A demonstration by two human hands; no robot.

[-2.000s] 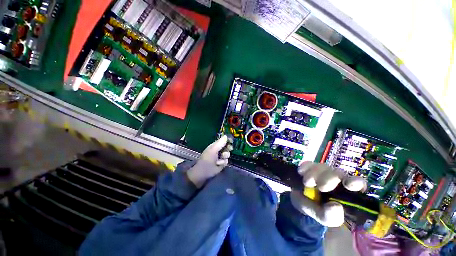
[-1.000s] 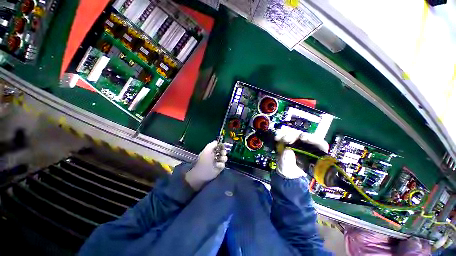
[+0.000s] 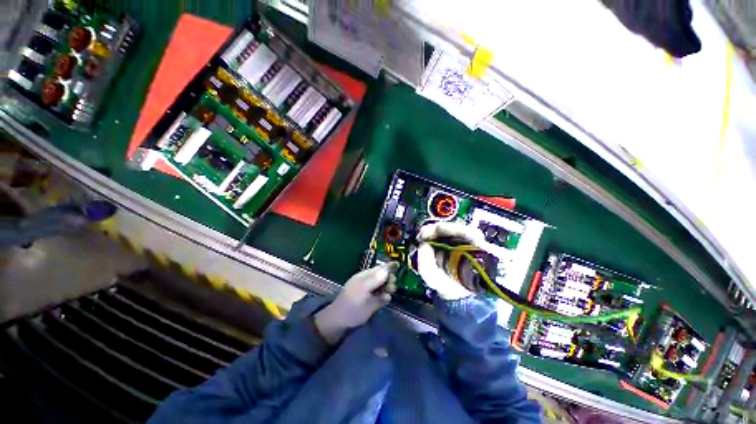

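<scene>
The board with ring coils (image 3: 517, 248) lies in front of me on the green bench. One red-copper ring (image 3: 443, 204) shows; the lower ones are mostly hidden by my right hand. My gloved right hand (image 3: 443, 258) is shut on the electric screwdriver (image 3: 474, 269) over the middle of the board; its tip is hidden. The yellow-green cable (image 3: 547, 313) trails to the right. My gloved left hand (image 3: 366, 294) is at the board's near left edge, fingers closed on small dark bits, probably screws.
A larger board without large rings (image 3: 240, 124) lies on a red-orange sheet (image 3: 184, 62) at left. Another ring-coil board (image 3: 68, 62) is at far left. More boards (image 3: 580, 306) lie at right. A white shelf (image 3: 580, 108) runs behind, with a paper label (image 3: 464, 87).
My right hand has brought the screwdriver from the near right side leftward over the board's coils. My left hand has moved slightly right. The view has shifted.
</scene>
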